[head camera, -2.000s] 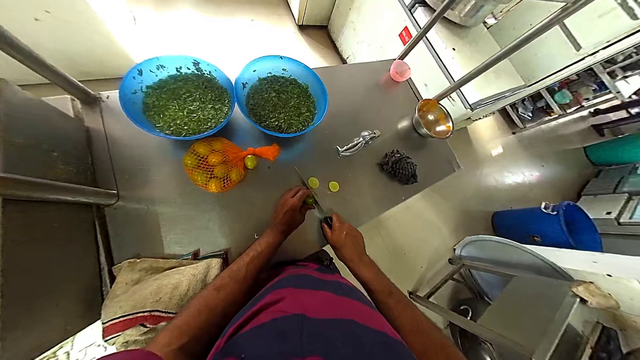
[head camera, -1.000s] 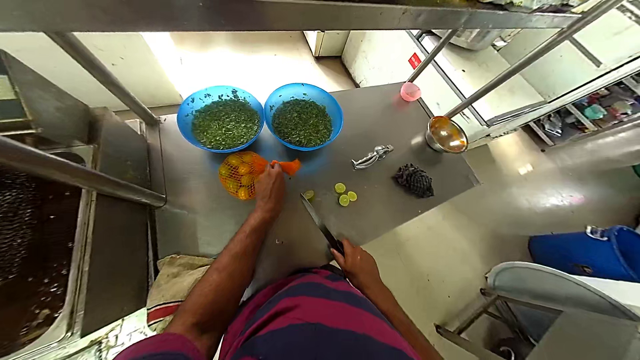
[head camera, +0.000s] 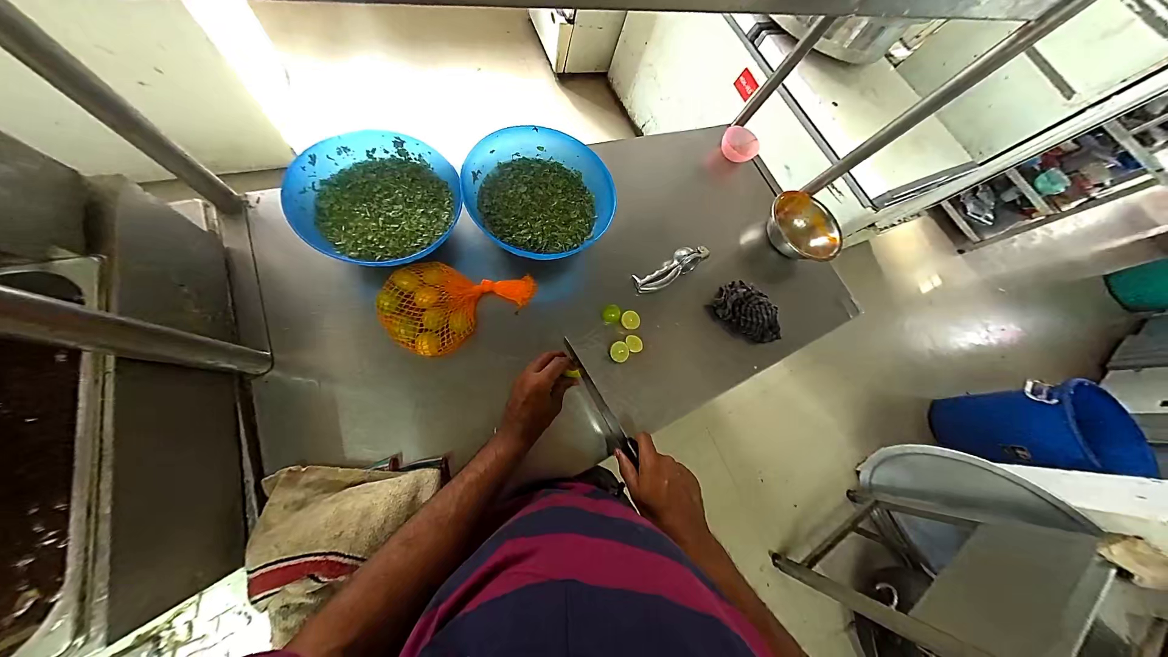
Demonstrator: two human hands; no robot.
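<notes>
On the steel table [head camera: 675,392], my left hand [head camera: 538,397] grips a lime [head camera: 572,372], mostly covered by the fingers. My right hand [head camera: 664,482] is closed around the black handle of a knife [head camera: 593,392], its blade tip beside that lime. Several cut lime halves [head camera: 620,351] lie just right of the blade. An orange net bag of limes [head camera: 429,308] rests behind my left hand. Beyond the halves is a metal citrus squeezer [head camera: 671,269], with a dark crumpled mesh-like thing [head camera: 745,311] to its right.
Two blue bowls of chopped green herbs [head camera: 383,208] [head camera: 537,204] stand at the back. A pink cup [head camera: 739,144] and a steel bowl [head camera: 804,225] are near the right edge. Metal rails [head camera: 137,333] flank the table. A burlap sack [head camera: 338,529] lies at the lower left.
My left hand has come back from the net bag, where it was one second ago, and now holds a lime at the knife. More lime halves lie on the table than two seconds ago.
</notes>
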